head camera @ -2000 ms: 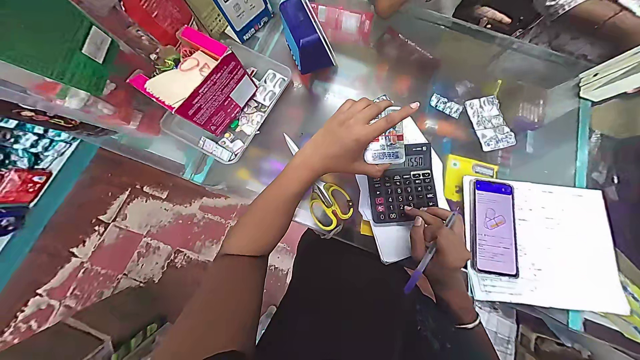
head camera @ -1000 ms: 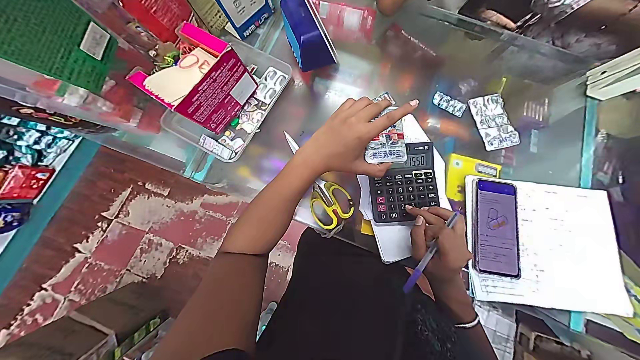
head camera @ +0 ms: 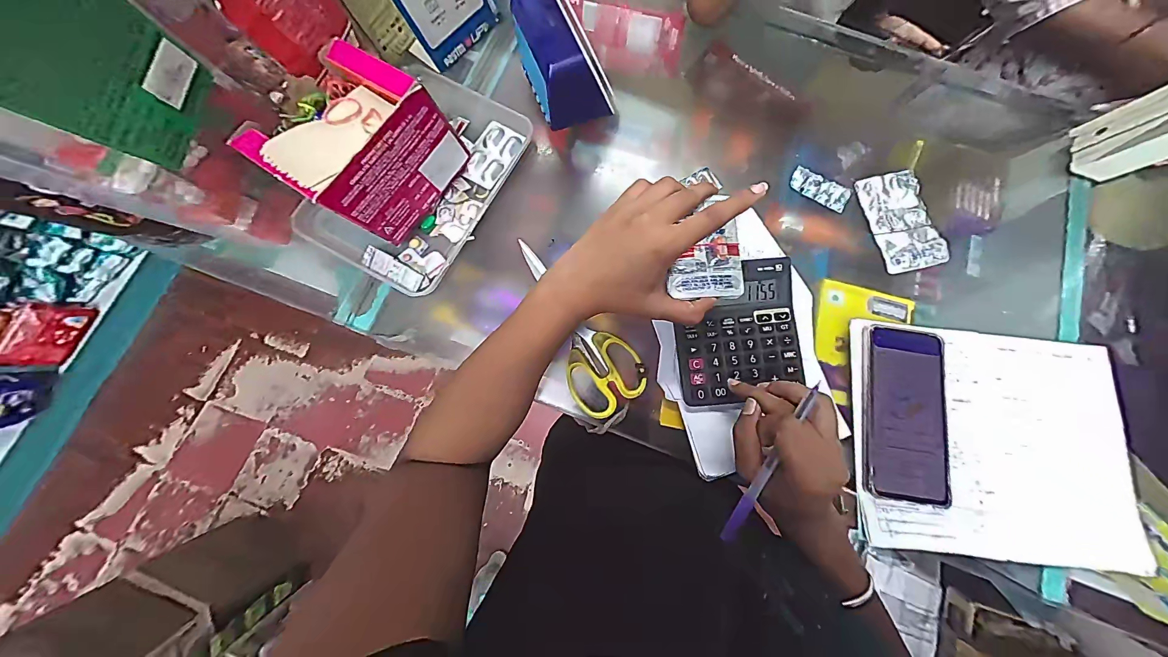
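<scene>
My left hand [head camera: 643, 251] holds a blister pack of tablets [head camera: 710, 269] between thumb and fingers, just above the top of a black desk calculator [head camera: 750, 351]. Its display shows digits. My right hand [head camera: 794, 447] grips a purple pen [head camera: 762, 484], and a fingertip touches the calculator's lower keys. White papers [head camera: 712, 438] lie under the calculator. Yellow-handled scissors [head camera: 604, 374] lie just left of it. A smartphone [head camera: 908, 415] with a dim screen rests on an open notebook [head camera: 1031, 438] at the right, beside a yellow packet [head camera: 858, 319].
Two silvery blister packs [head camera: 902, 222] [head camera: 820, 189] lie on the glass counter beyond the notebook. At the left stands a plastic tray [head camera: 415, 285] with a pink box [head camera: 392, 173] and more blister packs. A blue box [head camera: 564, 68] stands at the back. Another person's hand [head camera: 912, 35] shows at the top right.
The smartphone's screen has dimmed, and the digits on the calculator's display have changed. Both hands remain in nearly the same places.
</scene>
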